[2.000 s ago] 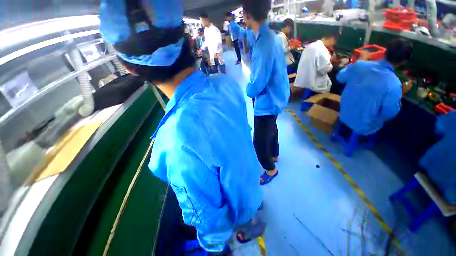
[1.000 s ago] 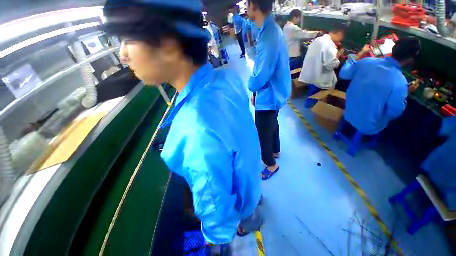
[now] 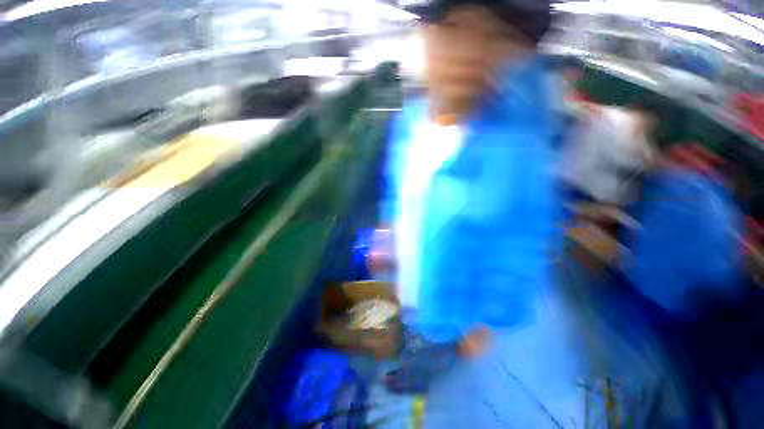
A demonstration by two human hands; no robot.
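Note:
The view is strongly blurred. Neither of my hands is in the picture. Nearest in front of me, on the left, runs the dark-green bench ledge (image 3: 268,306) with a worn pale edge strip (image 3: 197,323). The green conveyor belt (image 3: 193,239) lies beyond the strip. No housing or small part can be made out on either.
A person in a blue smock (image 3: 486,209) stands close in the aisle. An open cardboard carton (image 3: 339,323) with pale contents and a blue stool (image 3: 318,390) are on the floor beside the bench. Seated workers are at right, one in a blue smock (image 3: 691,230).
The view has swung left and blurred. The near person has shifted right in the picture and turned towards me. The carton beside the bench now shows.

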